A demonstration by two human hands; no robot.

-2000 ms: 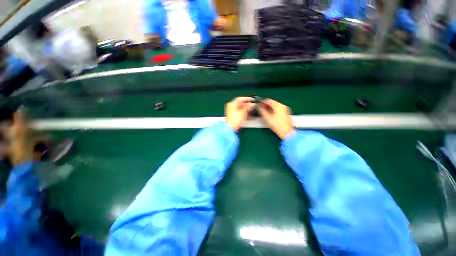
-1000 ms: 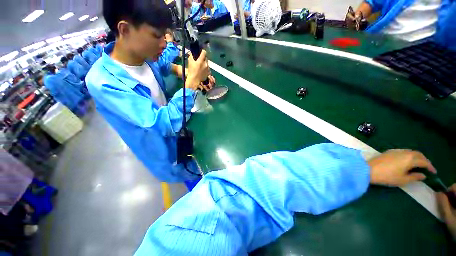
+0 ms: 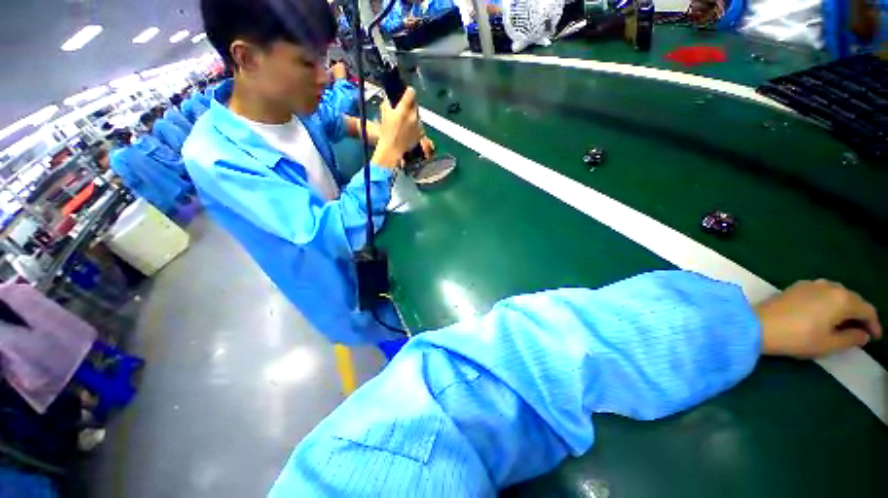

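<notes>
My left hand [image 3: 820, 319] is at the right edge of the picture, over the white rail [image 3: 638, 231], its fingers curled. Whether it holds anything cannot be seen. My right hand is out of the picture. A small black shiny device unit [image 3: 719, 223] lies on the green conveyor belt [image 3: 647, 180] just beyond my left hand. A second unit [image 3: 594, 157] lies farther along the belt, and a smaller dark one [image 3: 454, 107] lies farther still.
A person in a blue smock [image 3: 282, 209] works at left, holding a black hanging tool [image 3: 392, 86] above a greyish disc [image 3: 434, 170]. Across the belt are a white fan [image 3: 533, 19], a red patch [image 3: 696, 54] and black gridded trays [image 3: 839, 97]. The green bench [image 3: 506, 258] is under my sleeve.
The view has shifted slightly. My left hand sits farther right and higher. My right hand and the dark item between my hands have left the picture.
</notes>
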